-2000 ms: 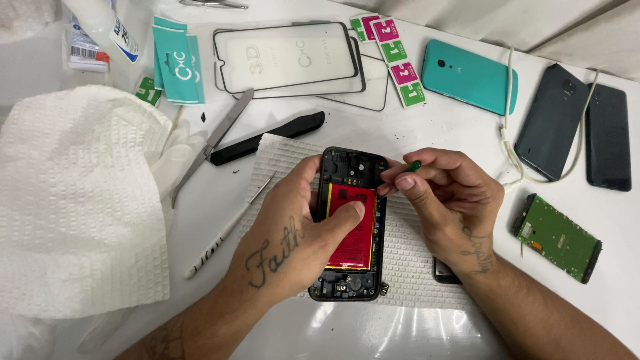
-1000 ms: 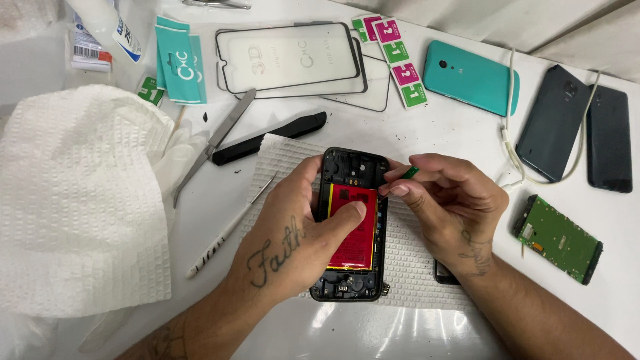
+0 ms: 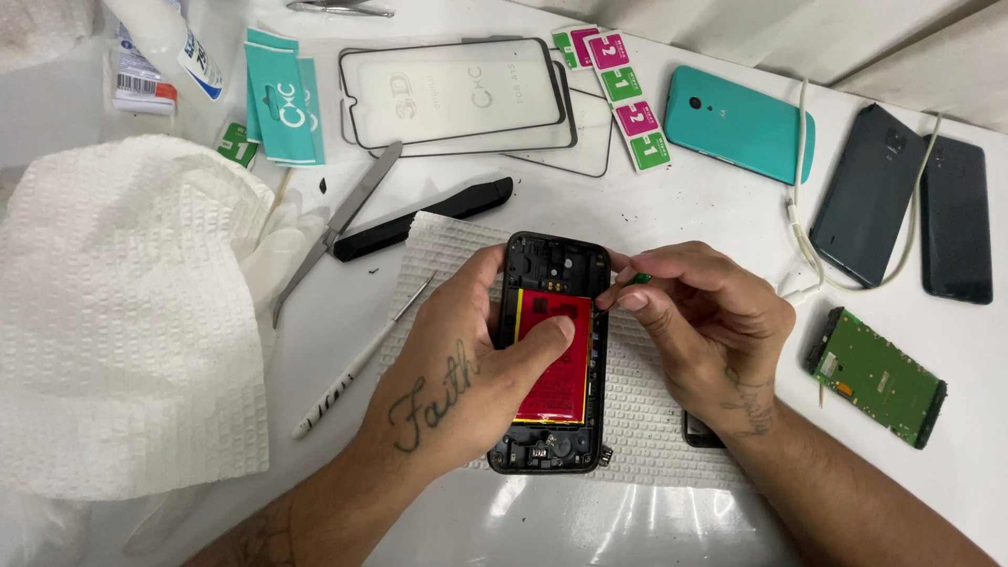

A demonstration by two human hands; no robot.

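Note:
My left hand (image 3: 465, 370) is closed around an opened black smartphone body (image 3: 557, 256), with its thumb across the red battery (image 3: 551, 378) inside. My right hand (image 3: 701, 323) is at the phone's upper right edge and pinches a small green-ended item (image 3: 641, 278); whether it is a tool or a part I cannot tell. The fingertips hide most of it. Beneath the phone lies a textured white paper towel (image 3: 646, 409). Another dark device (image 3: 701, 431) is partly hidden under my right wrist.
Tweezers (image 3: 339, 224), a black-handled tool (image 3: 425, 218) and a white-handled pointed tool (image 3: 354, 366) lie left. Screen protectors (image 3: 465, 94) and wipe packets (image 3: 630, 102) are behind. At right are a teal phone (image 3: 736, 122), dark phones (image 3: 870, 197), a white cable (image 3: 802, 157) and a green circuit board (image 3: 882, 378).
The fingers of my right hand have shifted slightly around the green-ended item at the phone's edge. My left hand and the phone have stayed in place.

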